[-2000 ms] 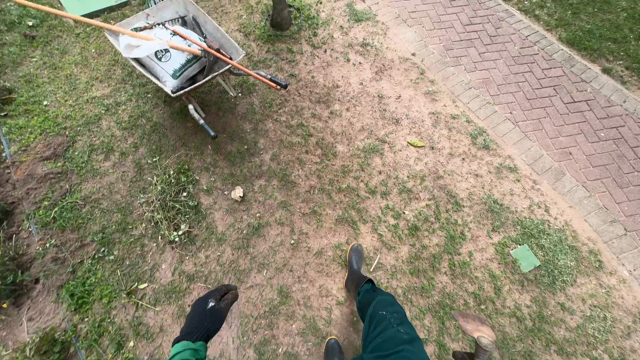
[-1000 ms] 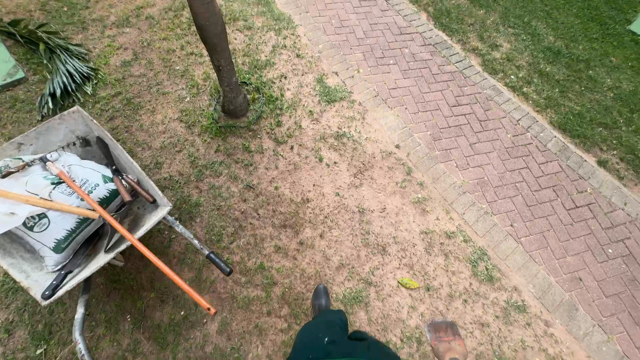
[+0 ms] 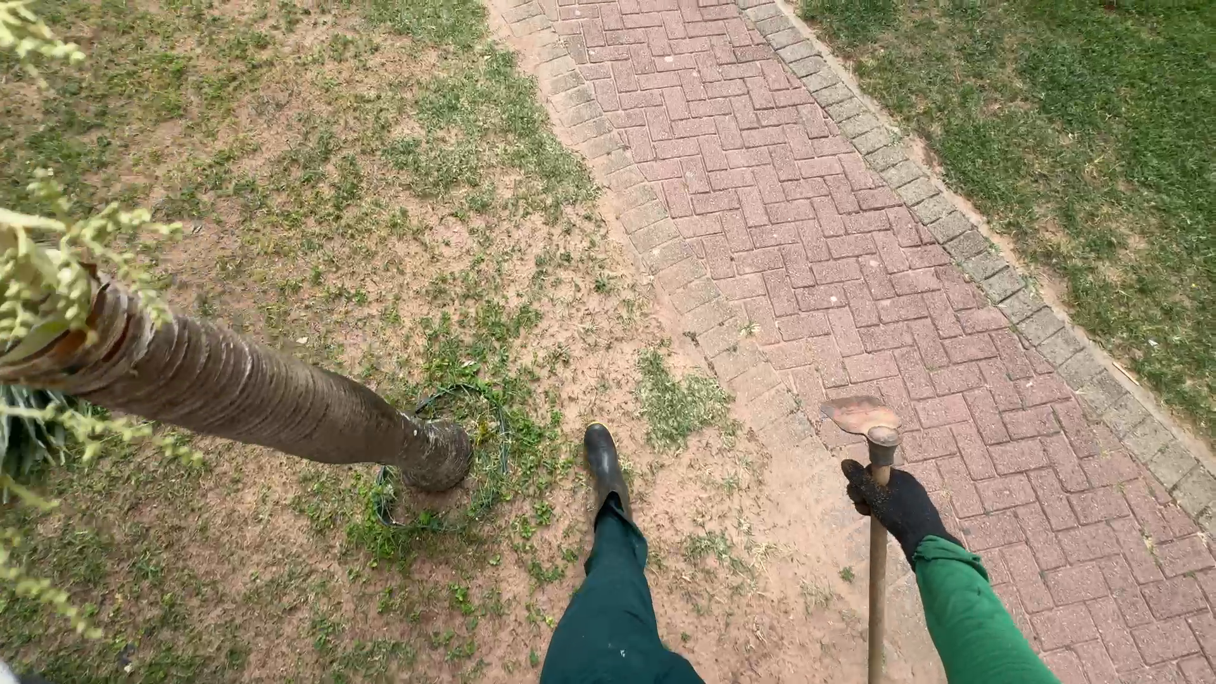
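Note:
My right hand (image 3: pixel 893 499), in a black glove below a green sleeve, is closed around the upper part of a long wooden handle. This is a garden hoe (image 3: pixel 879 589), held with its worn, rusty metal head (image 3: pixel 860 415) just above my fist. The handle runs down out of view at the bottom edge. My left hand is out of view. One black rubber boot (image 3: pixel 605 465) under a dark green trouser leg (image 3: pixel 617 608) is on the sandy ground.
A ringed palm trunk (image 3: pixel 256 399) rises at the left, with a thin dark hose or cable ring (image 3: pixel 503 446) around its base. Pale flower sprays (image 3: pixel 85 256) hang near the left edge. A brick path (image 3: pixel 817 237) with a raised-looking border (image 3: pixel 950 228) crosses the right side beside grass (image 3: pixel 1073 142).
The view has moved forward, and the wheelbarrow with bags and tools has left it. The gloved left hand seen two seconds ago is gone; my right hand on the handle has come into view.

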